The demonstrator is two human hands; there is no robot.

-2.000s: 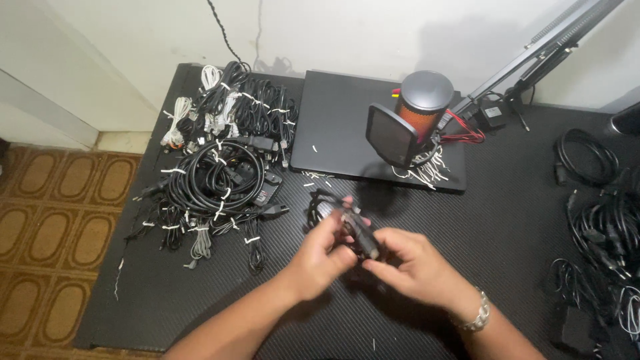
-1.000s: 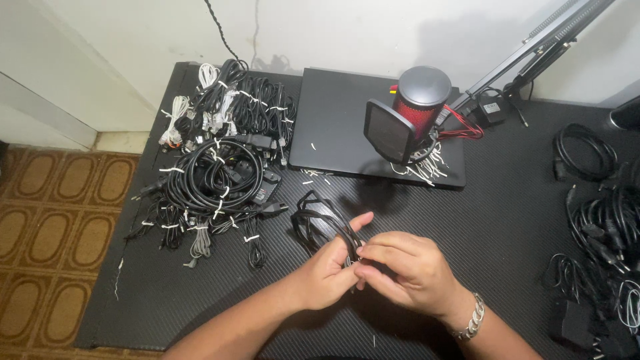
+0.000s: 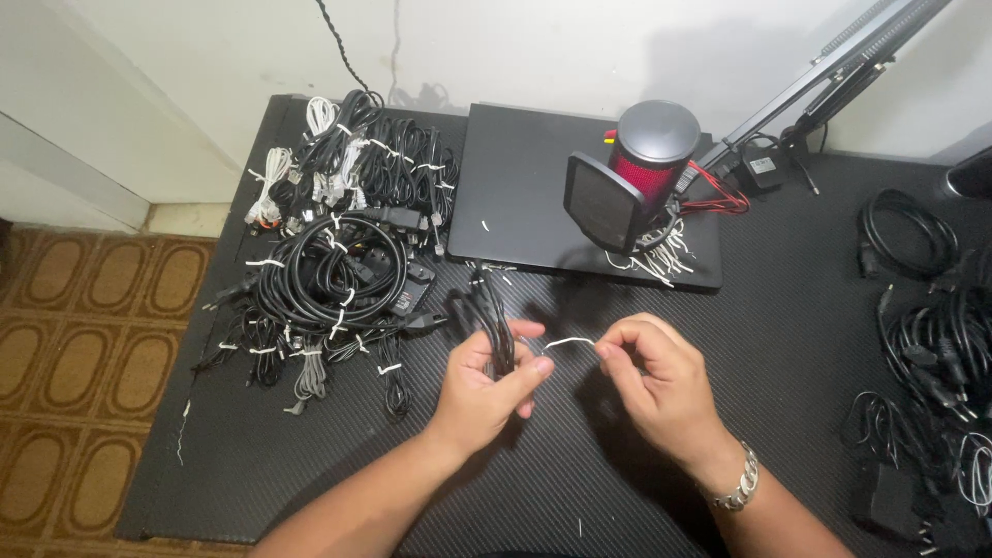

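Observation:
My left hand (image 3: 488,384) is closed around a folded black cable (image 3: 494,318), whose loops rise above the fingers. A short white twist tie (image 3: 570,341) spans the gap between my hands. Its right end is pinched between thumb and forefinger of my right hand (image 3: 659,380); its left end is by my left fingertips, and whether they grip it I cannot tell. To the left lie tied bundles of black cables (image 3: 399,159), white cables (image 3: 271,186) and a large black coil (image 3: 333,271) with white ties around it.
Behind my hands a closed black laptop (image 3: 527,186) carries loose white ties (image 3: 659,260) under a red microphone (image 3: 643,170) with a pop filter (image 3: 603,203). A boom arm (image 3: 806,85) slants at upper right. More black cables (image 3: 938,349) and a coil (image 3: 911,232) lie at the right.
The black cable is now gathered upright in my left hand; one second ago its loops spread wider. My right hand has moved right, away from the left, and the white tie now shows between them.

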